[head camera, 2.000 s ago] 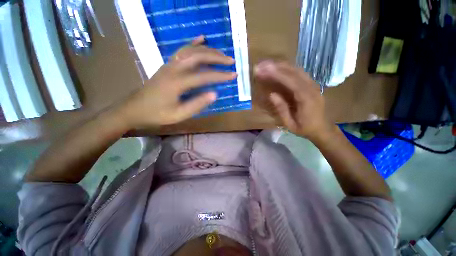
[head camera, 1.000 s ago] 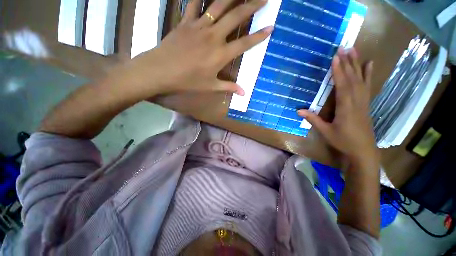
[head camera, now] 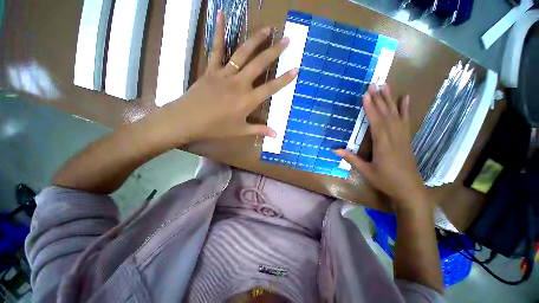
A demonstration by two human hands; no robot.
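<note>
A blue solar cell string [head camera: 328, 89] with pale dashed lines lies on the brown board in front of me. A white strip [head camera: 285, 89] lies along its left edge and another white strip [head camera: 381, 68] along its right edge. My left hand [head camera: 227, 100] is spread, its fingertips on the left strip. My right hand [head camera: 387, 139] has its fingertips on the right strip and its thumb at the lower right of the cells. Both hands lie flat and grip nothing visible.
Stacks of white strips [head camera: 127, 50] and a ribbon pile [head camera: 227, 26] lie at left. Another ribbon pile [head camera: 446, 121] lies at right on white strips. A yellow sponge [head camera: 487, 176] sits in a black holder. A blue bin [head camera: 455, 267] is below the right edge. Dark cell pieces are at top right.
Since two seconds ago both hands have come down onto the strips at the cell edges and the view has turned. Since one second ago the hands hold nearly the same pose; more of the far end shows.
</note>
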